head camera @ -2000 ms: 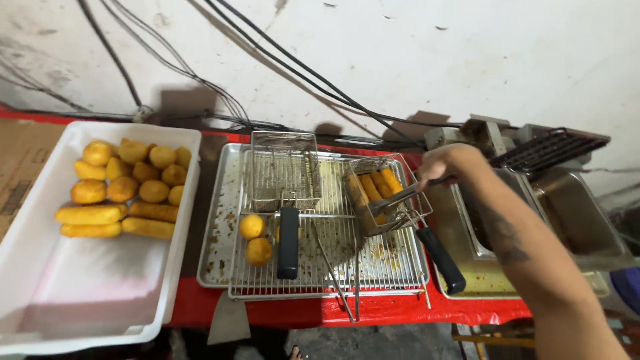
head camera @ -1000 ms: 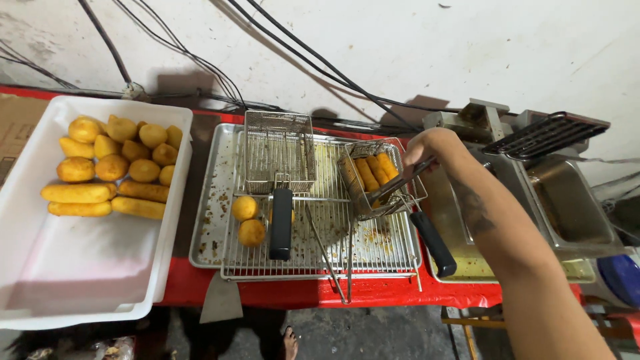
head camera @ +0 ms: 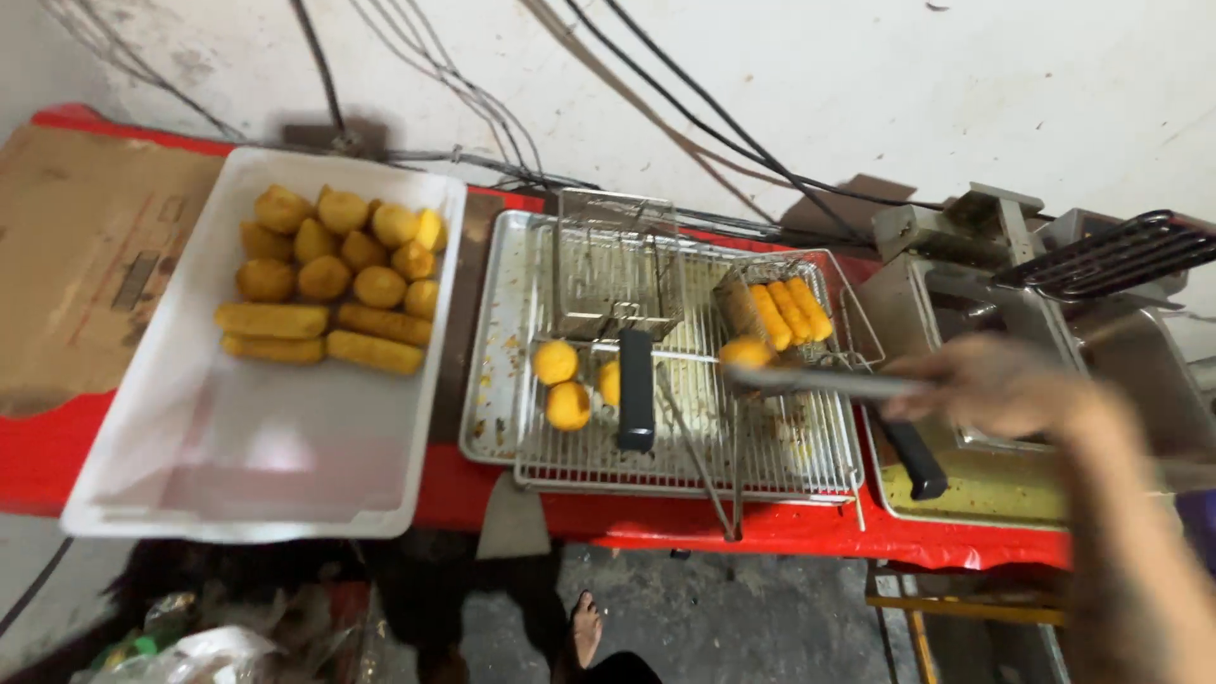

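My right hand (head camera: 988,380), blurred, grips metal tongs (head camera: 836,382) whose tips point left over the wire rack (head camera: 608,470). At those tips is a round golden fried piece (head camera: 746,352); whether they pinch it I cannot tell. Just behind, a small fry basket (head camera: 727,309) holds several fried sticks (head camera: 788,312), its black handle (head camera: 915,461) pointing toward me. Another wire basket (head camera: 617,204) stands on the rack to the left, with a black handle (head camera: 636,389). Round fried pieces (head camera: 568,406) lie beside that handle. My left hand is out of view.
A white plastic tub (head camera: 432,332) at the left holds fried balls and sticks (head camera: 271,321). Cardboard (head camera: 85,256) lies beyond it. A metal spatula blade (head camera: 513,521) overhangs the red-covered table edge (head camera: 627,527). Metal fryers (head camera: 997,285) stand right, with a black grate (head camera: 1111,256). Cables run along the wall.
My right hand with the tongs has moved from over the small basket toward the front right. A round piece now shows at the tong tips. The view has shifted.
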